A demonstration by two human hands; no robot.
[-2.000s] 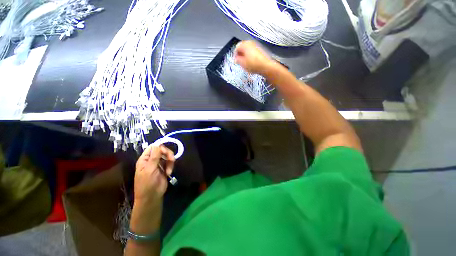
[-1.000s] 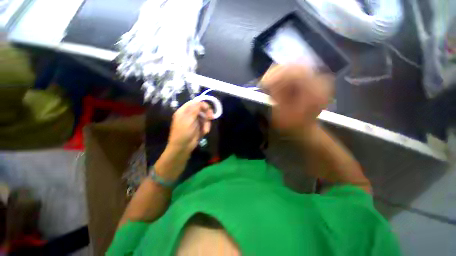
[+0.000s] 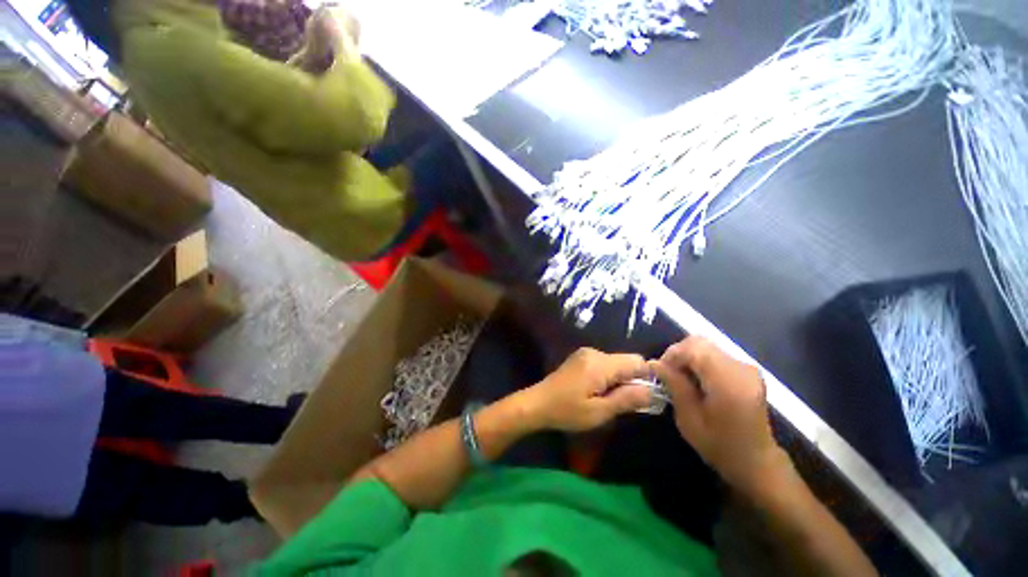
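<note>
My left hand (image 3: 595, 389) is closed on a small coiled white cable (image 3: 652, 394), held over my lap just off the bench's front edge. My right hand (image 3: 716, 400) meets it, its fingers closed at the coil; whether they pinch a tie is too small to tell. Most of the coil is hidden by the fingers. A bundle of loose white cables (image 3: 721, 135) lies on the bench, plug ends at the edge. The black tie tray (image 3: 840, 327) with a pile of white ties (image 3: 930, 366) stands at right.
A carton (image 3: 338, 383) with tied coils stands left of my lap. A neighbouring person in yellow-green (image 3: 248, 124) sits beyond it near a red stool (image 3: 434, 248). Another person in a light purple top (image 3: 45, 417) is at far left. The pale bench edge (image 3: 789, 400) runs diagonally.
The view has swung left. My right hand has come from the tie tray to my left hand, and both are now together at the coil.
</note>
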